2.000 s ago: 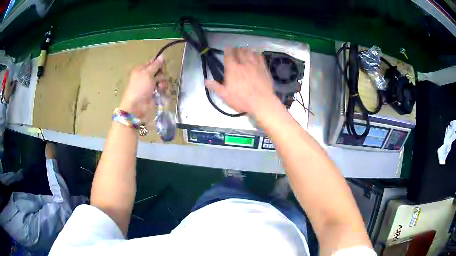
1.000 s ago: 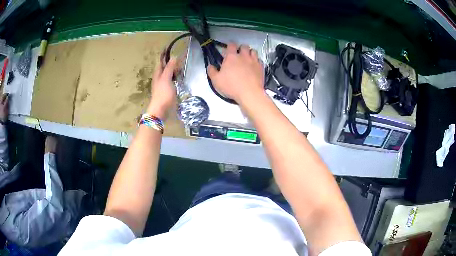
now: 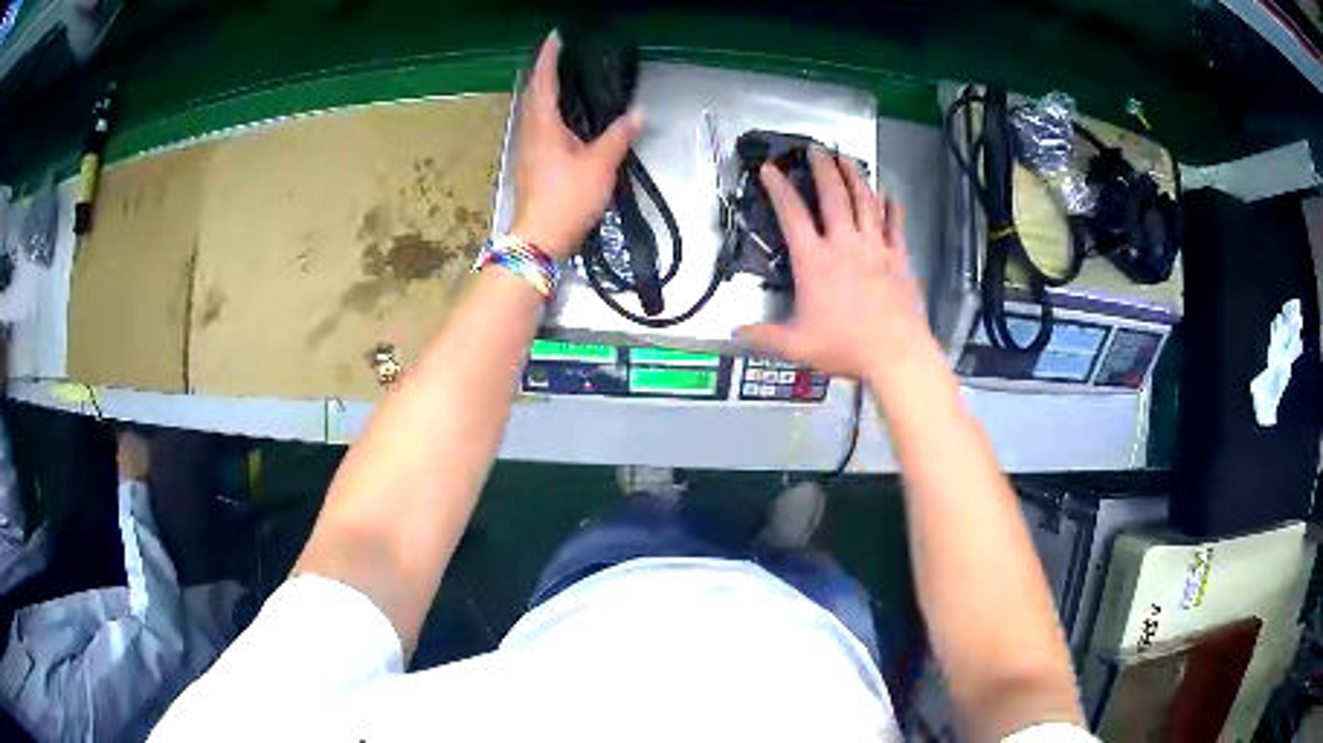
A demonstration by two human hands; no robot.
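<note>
The left counting scale (image 3: 672,105) has a bare steel pan and green-lit displays. A black blower fan unit (image 3: 760,218) lies on the pan's right part. My right hand (image 3: 846,269) lies over its right side with fingers spread; whether it grips is hidden. My left hand (image 3: 567,171) is round the bundled black power cord (image 3: 598,84) at the pan's back left, with thumb and fingers on either side. A cord loop (image 3: 672,240) runs over the pan. A shiny small parts bag (image 3: 615,247) lies beside it, partly under the cord.
The right counting scale (image 3: 1048,350) holds another black unit (image 3: 1133,221), its cord (image 3: 997,218) and a shiny bag (image 3: 1048,145). Stained cardboard (image 3: 305,247) lies left. A black pad (image 3: 1226,378) with white cloth (image 3: 1277,363) is at right. Another person's sleeve (image 3: 138,552) is at lower left.
My left hand has moved right and up from the bag to the cord bundle. My right hand has moved right from the cord to the fan unit. The bag now lies on the pan.
</note>
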